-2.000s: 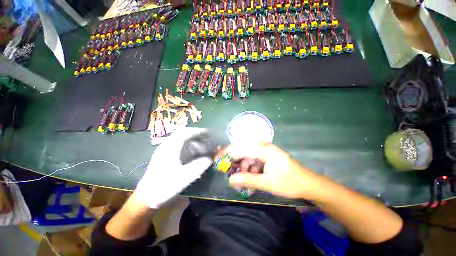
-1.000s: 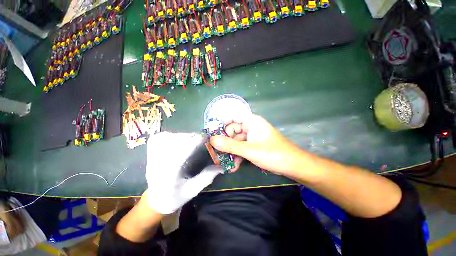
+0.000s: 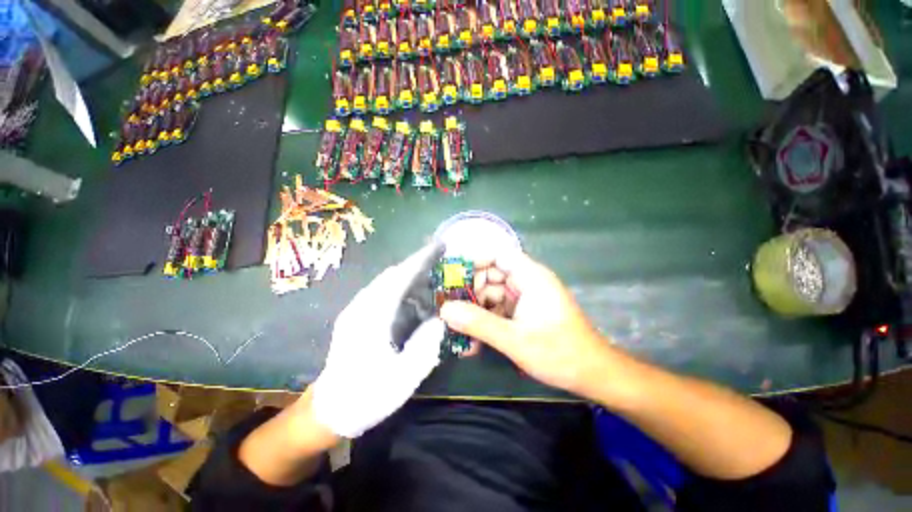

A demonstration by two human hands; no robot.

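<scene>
A green circuit board [image 3: 455, 274] with a yellow block at its far end is held upright in the picture, between my two hands, in front of the paste dish. My left hand [image 3: 385, 345], in a white glove with dark grey fingers, grips its left side. My bare right hand [image 3: 530, 320] grips its right side with thumb and fingers. The middle of the board is partly hidden by my right thumb. The round dish of white paste [image 3: 480, 232] lies just beyond, partly covered by my hands. A pile of copper-coloured and pale strips [image 3: 312, 238] lies to the left.
Rows of boards [image 3: 430, 85] lie on a black mat [image 3: 600, 135]; more lie on the left mat [image 3: 225, 130]. A loose white wire [image 3: 150, 336] curves along the left bench edge. A yellow-green cup [image 3: 803, 272], a black fan [image 3: 808, 160] and an open box [image 3: 815, 45] stand at the right.
The board has turned in my hands, so its yellow block now faces up at the far end. The copper-coloured strip seen along it a second ago is now mostly hidden. The camera view has shifted.
</scene>
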